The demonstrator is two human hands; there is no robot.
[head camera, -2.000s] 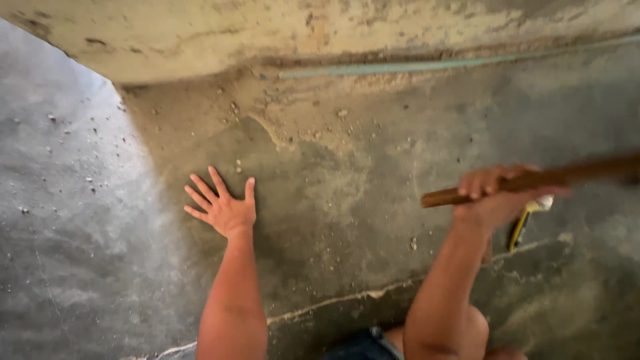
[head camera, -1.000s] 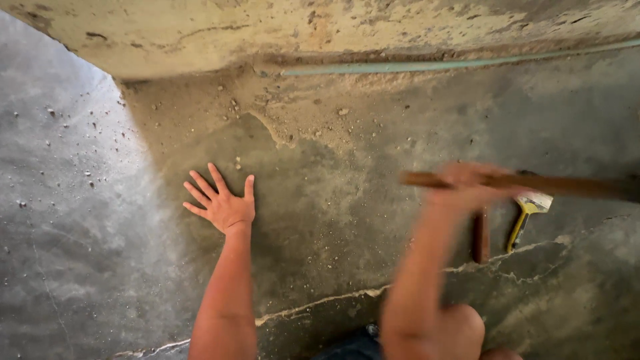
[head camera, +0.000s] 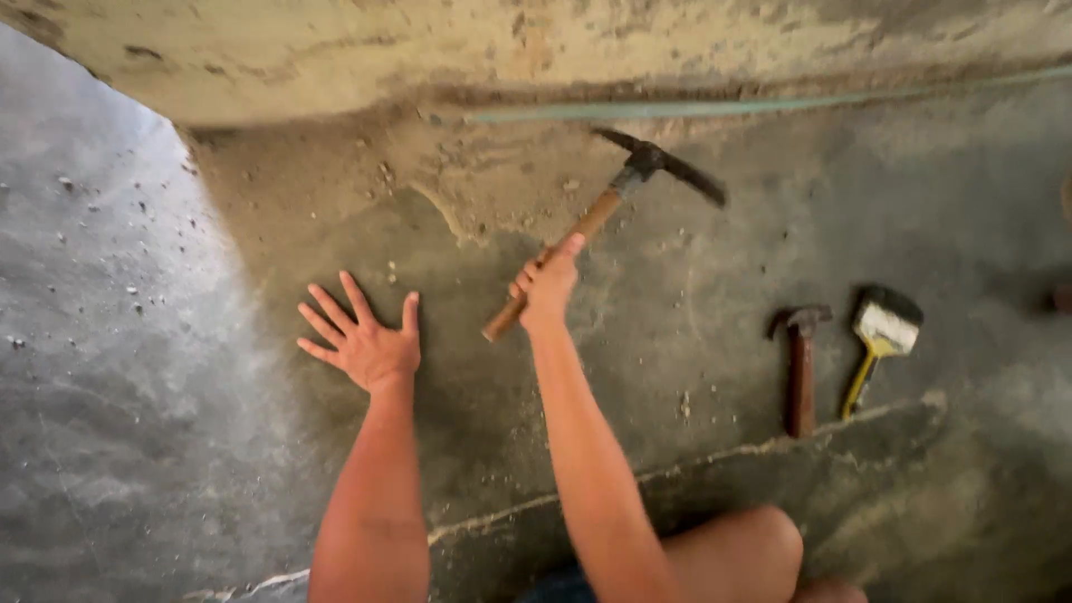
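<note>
My left hand [head camera: 373, 343] lies palm down on the concrete floor, fingers spread, holding nothing. To its right, my right hand [head camera: 548, 285] grips the wooden handle of a small pickaxe [head camera: 596, 213]. The handle slants up and to the right, and its dark metal head [head camera: 649, 157] is near the base of the wall, over the dusty strip of floor. Whether the tip touches anything cannot be told. On the floor at the right lie a claw hammer [head camera: 802, 368] with a reddish-brown handle and, beside it, a paintbrush [head camera: 888, 327] with a yellow handle and dark bristles.
A worn, stained wall [head camera: 419, 50] runs across the top. Along its foot lies a thin pale green pipe or strip [head camera: 670, 110]. Loose grit and dust cover the floor near it. A crack [head camera: 720, 454] crosses the floor below, near my bent knee [head camera: 754, 544].
My right hand has moved left and up with the pickaxe, and its head has come into view near the wall. The hammer is now uncovered. My left hand has stayed in place.
</note>
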